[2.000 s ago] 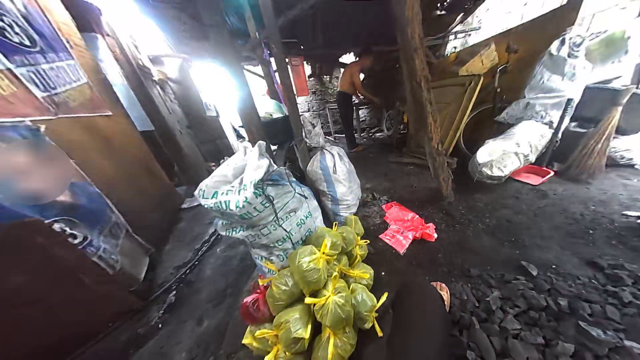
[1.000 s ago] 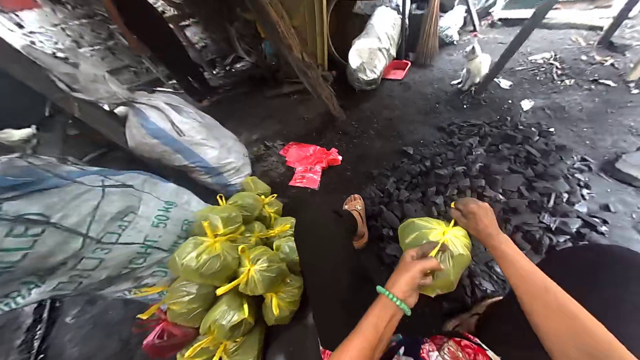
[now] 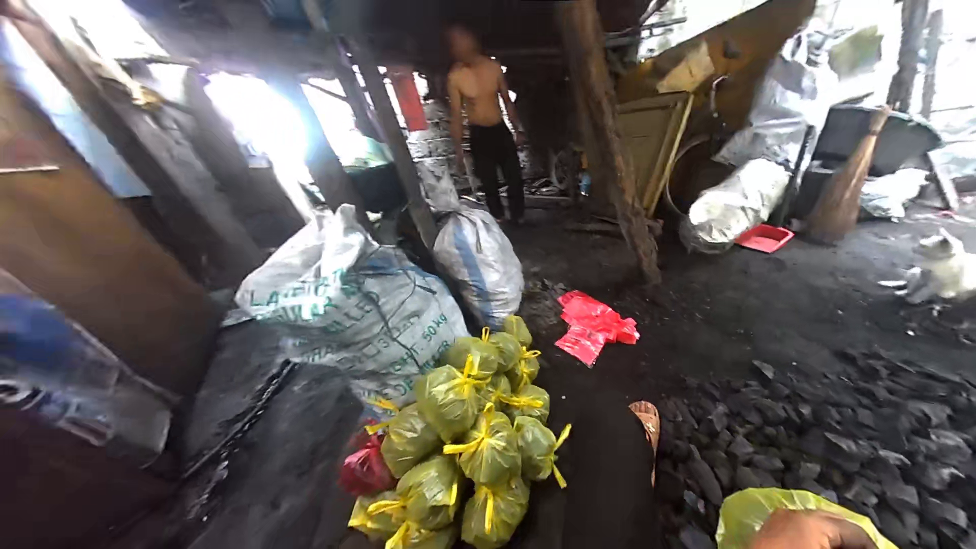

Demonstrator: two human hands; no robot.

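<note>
At the bottom right edge, one of my hands [image 3: 812,530] shows in part, against a yellow-green plastic bag [image 3: 751,507]; which hand it is and how its fingers lie cannot be told. The other hand is out of view. Left of my dark-clothed leg stands a pile of tied yellow-green plastic bags [image 3: 488,450], their knots bright yellow. A red plastic bag [image 3: 366,469] is at the pile's left side. Chunks of charcoal [image 3: 831,442] cover the ground at the right, beyond my sandaled foot [image 3: 646,419].
A large printed woven sack [image 3: 366,313] and a smaller striped sack [image 3: 480,263] stand behind the pile. Red plastic [image 3: 595,328] lies on the dark ground near a wooden post [image 3: 610,145]. A person [image 3: 488,114] stands at the back; a cat [image 3: 942,267] is at the right.
The view has swung up and left. One second ago both hands were on a tied yellow-green bag over the charcoal; now only part of one hand shows. The person at the back, bent over earlier, stands upright.
</note>
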